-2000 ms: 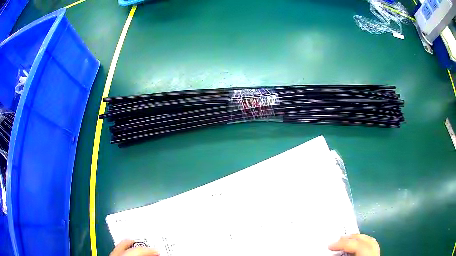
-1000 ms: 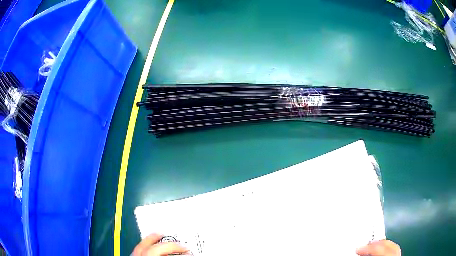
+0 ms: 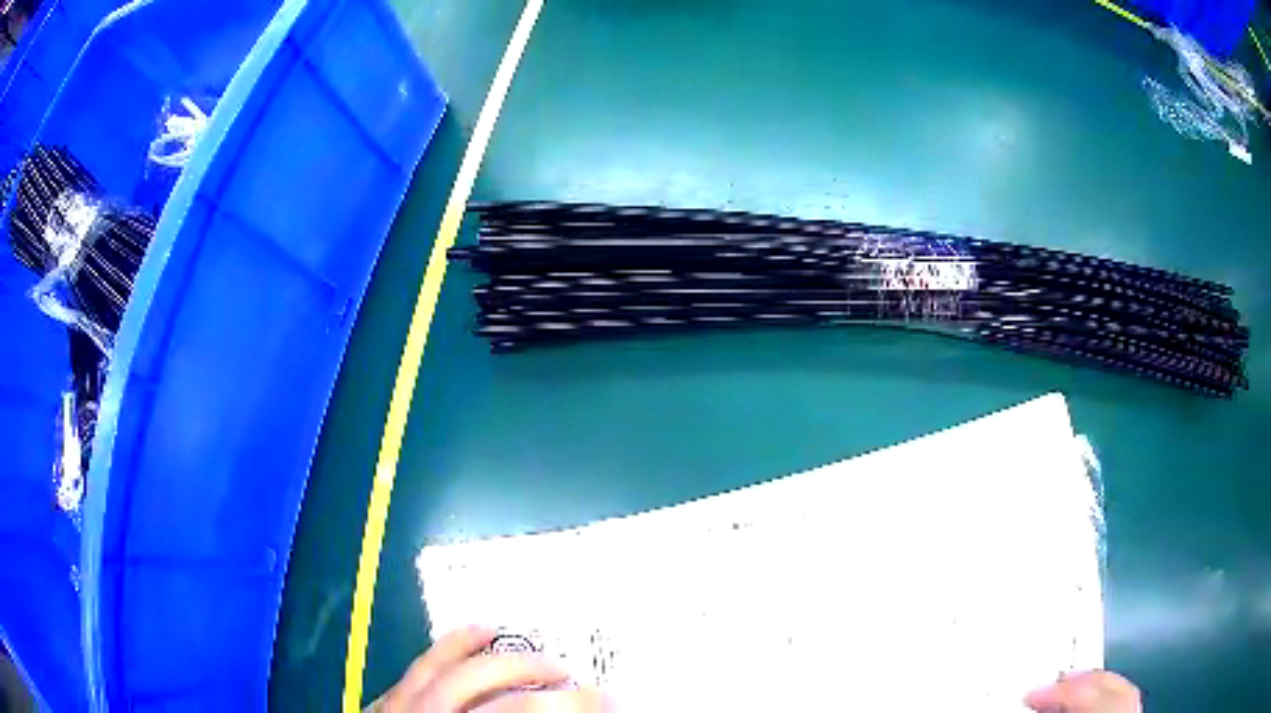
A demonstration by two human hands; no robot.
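Observation:
A large white work drawing (image 3: 809, 571) lies at the bottom centre, its lower part cut off by the picture's edge. My left hand (image 3: 481, 680) holds its lower left, fingers over the sheet beside a small round printed figure. My right hand (image 3: 1090, 694) holds its lower right edge; only the fingers show. Clear plastic shows along the sheet's right side. Beyond the sheet, a long black wire bundle (image 3: 669, 272) lies across the green table, with a shiny clear wrap around it right of its middle. Nothing touches the bundle.
A deep blue plastic bin (image 3: 300, 251) stands at the left. Inside it are a short black wire bundle (image 3: 105, 258) with a clear wrap and white loops (image 3: 179, 132). A yellow line (image 3: 404, 397) runs beside the bin. Crumpled clear film (image 3: 1202, 87) lies at the far right.
The view has turned left, so bin, bundle and sheet sit further right and more of the bin's inside shows. Both hands stay on the sheet. The bundle has not visibly moved on the table.

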